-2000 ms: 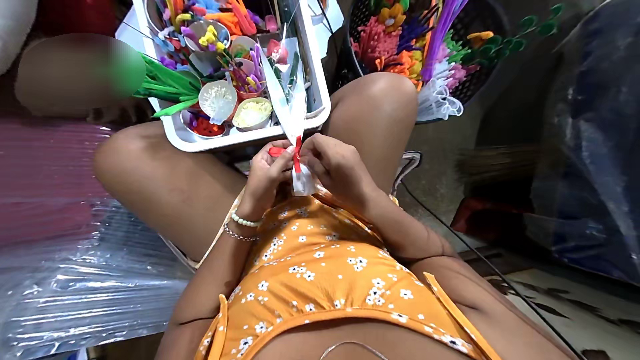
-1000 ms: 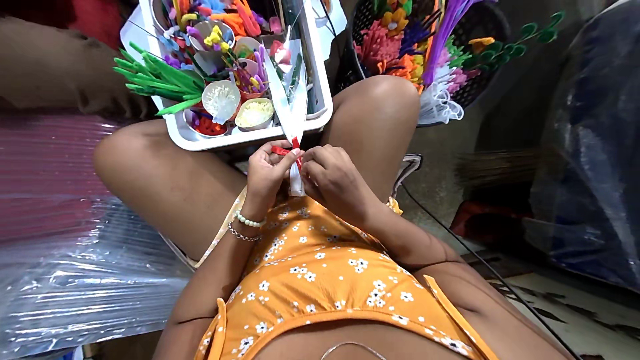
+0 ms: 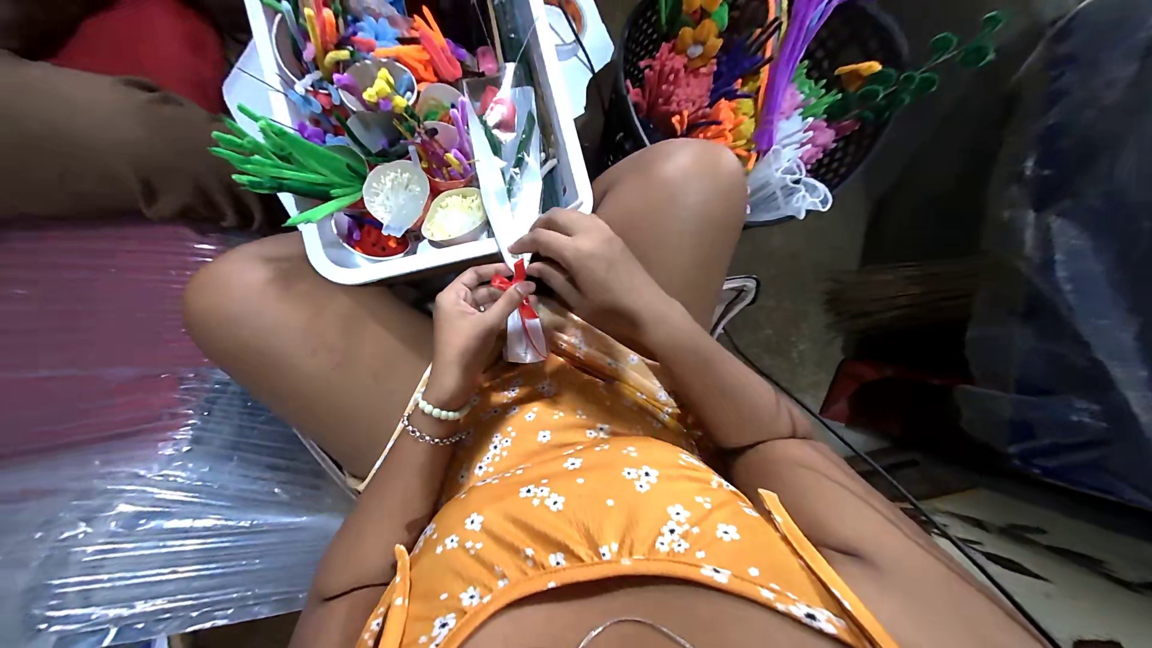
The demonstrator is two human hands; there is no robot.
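Observation:
A wrapped pipe-cleaner flower (image 3: 513,162) in a clear and white sleeve lies over the near edge of a white plastic tray (image 3: 396,270), its narrow end toward my lap. A red ribbon bow (image 3: 519,286) is tied around the sleeve's narrow part. My left hand (image 3: 472,315) pinches the bow and sleeve between thumb and fingers. My right hand (image 3: 589,265) rests on the other side of the sleeve, just above the bow, with its fingertips at the wrapping; whether they grip it is unclear. The sleeve's white lower end (image 3: 526,340) sticks out below my left hand.
Paper cups with green pipe cleaners (image 3: 297,166), cream bits (image 3: 454,214) and colourful pieces fill the tray. A dark basket (image 3: 864,108) of pipe-cleaner flowers stands at the upper right. Clear plastic sheeting (image 3: 180,513) lies at the left. A cable (image 3: 864,459) runs along the right.
My right hand has moved up from the bow to the sleeve above it, its fingers now more extended. My left hand stays at the bow. Someone's hand at the upper left in the first frame is gone.

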